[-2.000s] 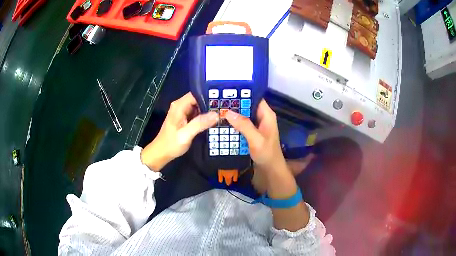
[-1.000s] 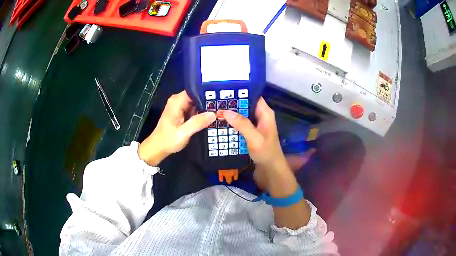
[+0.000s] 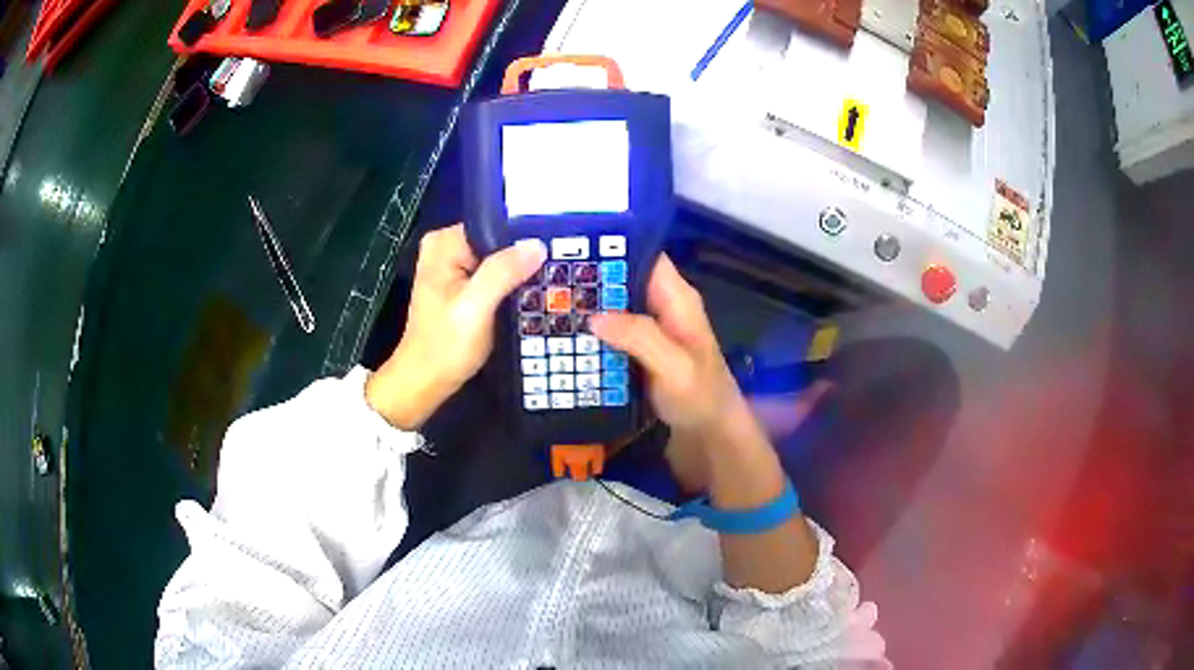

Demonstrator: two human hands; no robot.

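A black teach pendant [image 3: 567, 236] with a bright white screen, an orange top handle and white, blue and orange keys is held upright in front of me. My left hand [image 3: 452, 321] grips its left side, with the thumb on the upper left white key. My right hand [image 3: 674, 347] grips its right side, with the thumb at the lower right of the dark keys. The fingers behind the pendant are hidden. A blue wrist strap [image 3: 749, 514] is on my right wrist.
The white dispensing machine [image 3: 786, 170] is at the right, with a green start button [image 3: 833, 221], a red stop button [image 3: 939, 283] and brown fixtures [image 3: 949, 63]. Tweezers [image 3: 282, 264] lie on the green mat at the left. An orange-red parts tray [image 3: 301, 52] holds watch parts at the back left.
The pendant has shifted slightly left. My left thumb has moved up and left from the orange key area to the top white key. My right thumb has moved a little lower.
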